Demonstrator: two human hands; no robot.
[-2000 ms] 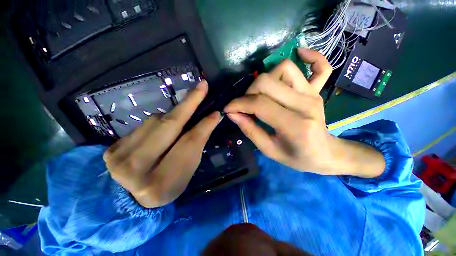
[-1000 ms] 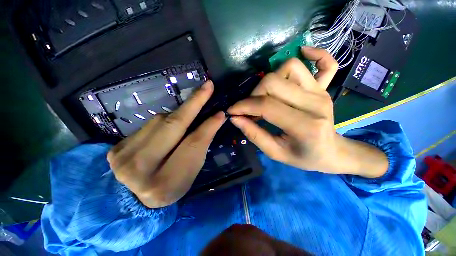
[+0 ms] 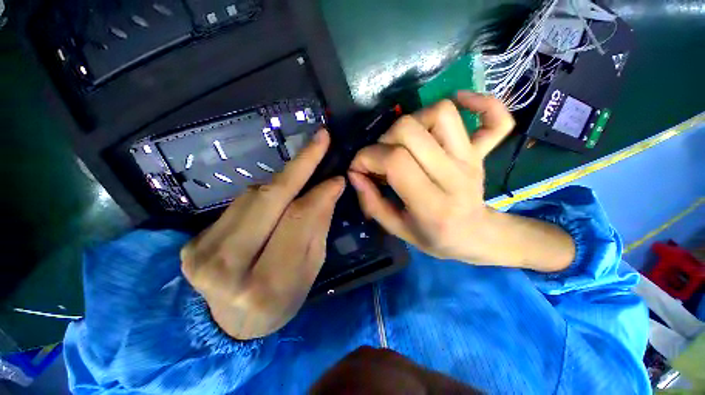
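A phone display assembly (image 3: 209, 158) lies back side up in a pocket of the black foam tray (image 3: 232, 85). My left hand (image 3: 267, 239) reaches over it, one fingertip at its right edge and another further down, close to my right hand. My right hand (image 3: 437, 181) is beside the tray's right edge, with thumb and finger closed together on what looks like a short dark flex cable, mostly hidden by the fingertips. The green adapter board (image 3: 452, 81) is partly behind my right hand. Whether my left fingertips also hold the cable is unclear.
White wires (image 3: 506, 73) run from the green board towards the black tester box (image 3: 580, 85) at the upper right. Another assembly (image 3: 131, 35) lies in the tray's upper pocket. A dark module (image 3: 352, 258) lies near my smock. A red object (image 3: 678, 270) is at far right.
My right hand has shifted slightly left and its fingers have curled more. The green board shows at a changed angle. The small strip between the fingertips is now harder to see. My left hand stays near the assembly.
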